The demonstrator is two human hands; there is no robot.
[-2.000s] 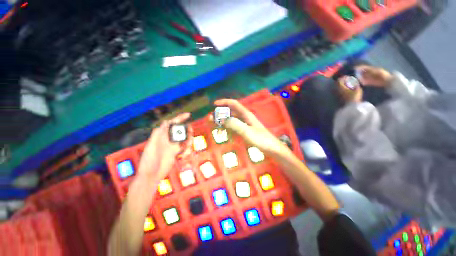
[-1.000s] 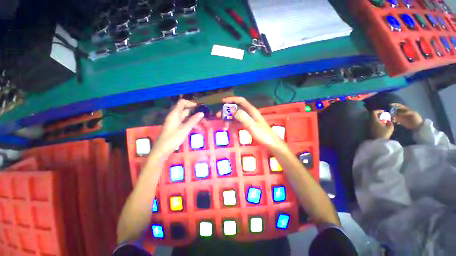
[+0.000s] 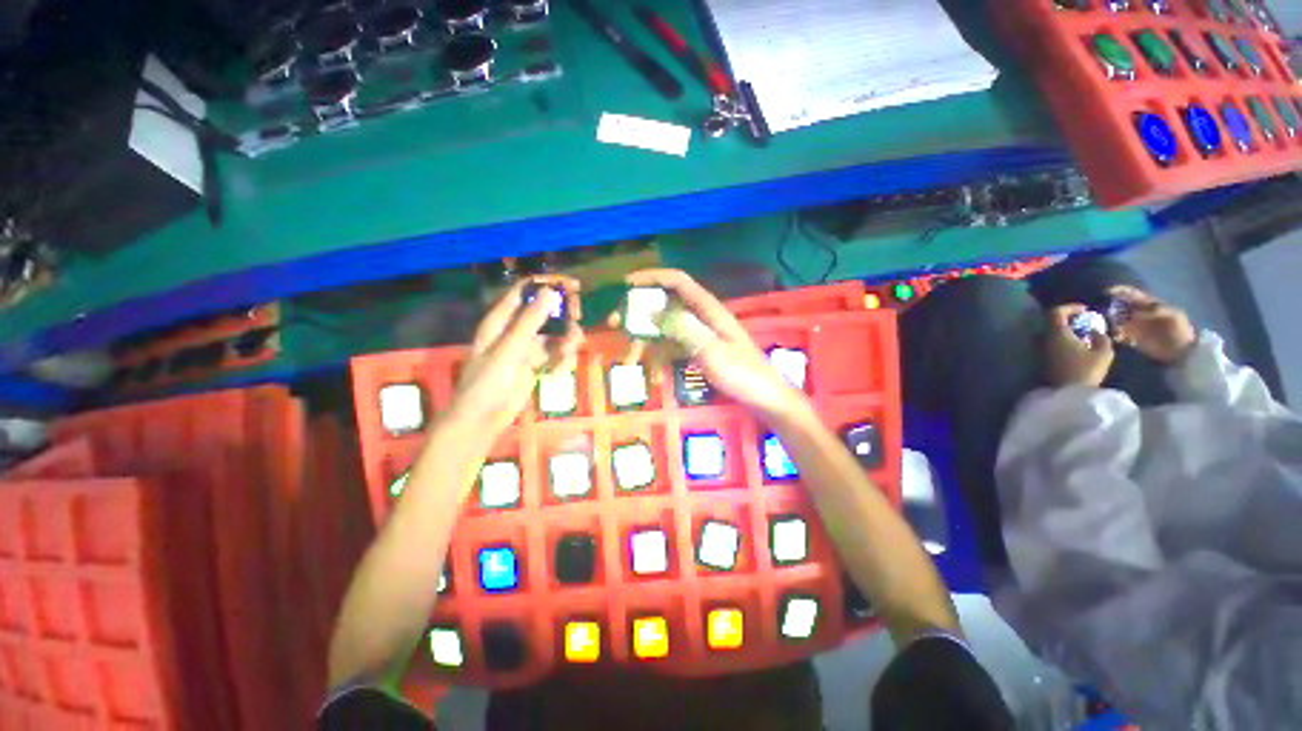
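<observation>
The red-orange compartment tray [image 3: 600,517] lies on the lap with rows of square smartwatches, most glowing white, some blue or orange, a few dark. My left hand [image 3: 511,350] holds a smartwatch [image 3: 551,306] with a dark bluish face above the tray's back edge. My right hand [image 3: 697,337] holds another smartwatch [image 3: 647,310] with a white glowing face, just to the right of it. Both watches are held up between fingertips, apart from each other. My forearms hide some pockets at the tray's left and right.
Stacked empty trays [image 3: 86,600] stand at the left. The green bench [image 3: 414,179] bears a fixture with round pieces, red-handled pliers, a white label [image 3: 643,134], paper [image 3: 857,64] and a tray of round smartwatches [image 3: 1064,114]. A person in a pale smock [image 3: 1128,471] sits at the right.
The view has swung and levelled since the oldest frame. The tray screens have changed colours. The watch in my left hand shows a bluish face, and the one in my right glows white.
</observation>
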